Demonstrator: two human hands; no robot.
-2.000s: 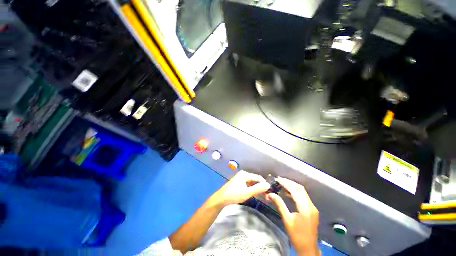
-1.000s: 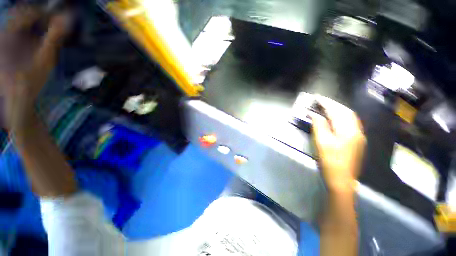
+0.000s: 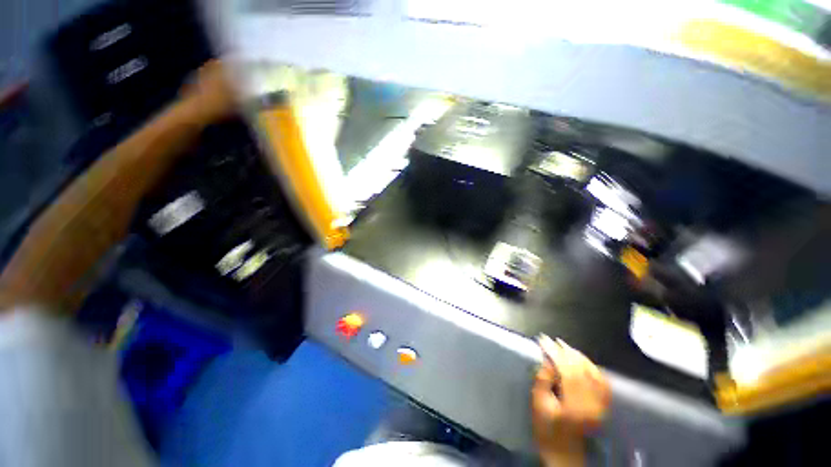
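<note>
The frame is blurred. The silver-white fixture with a dark centre (image 3: 513,266) stands on the machine's black table (image 3: 565,306). My right hand (image 3: 572,388) is at the front edge of the machine, below and right of the fixture, with fingers bent over the edge. I cannot tell if it holds anything. My left arm reaches far to the upper left, over the black tray stack (image 3: 196,196). My left hand (image 3: 211,89) is blurred beside the machine's side; its fingers and anything in them cannot be made out.
The grey front panel (image 3: 456,365) carries a lit red button (image 3: 349,325), a white one (image 3: 376,339) and an amber one (image 3: 406,355). Yellow-black bars (image 3: 301,178) flank the opening. A black box unit (image 3: 460,187) stands at the rear left. A blue bin (image 3: 173,351) is on the floor.
My hands were together over the front panel, then parted. My right hand has moved from the fixture back to the front edge. My left arm stays out left. The view now shows more of the machine's upper frame.
</note>
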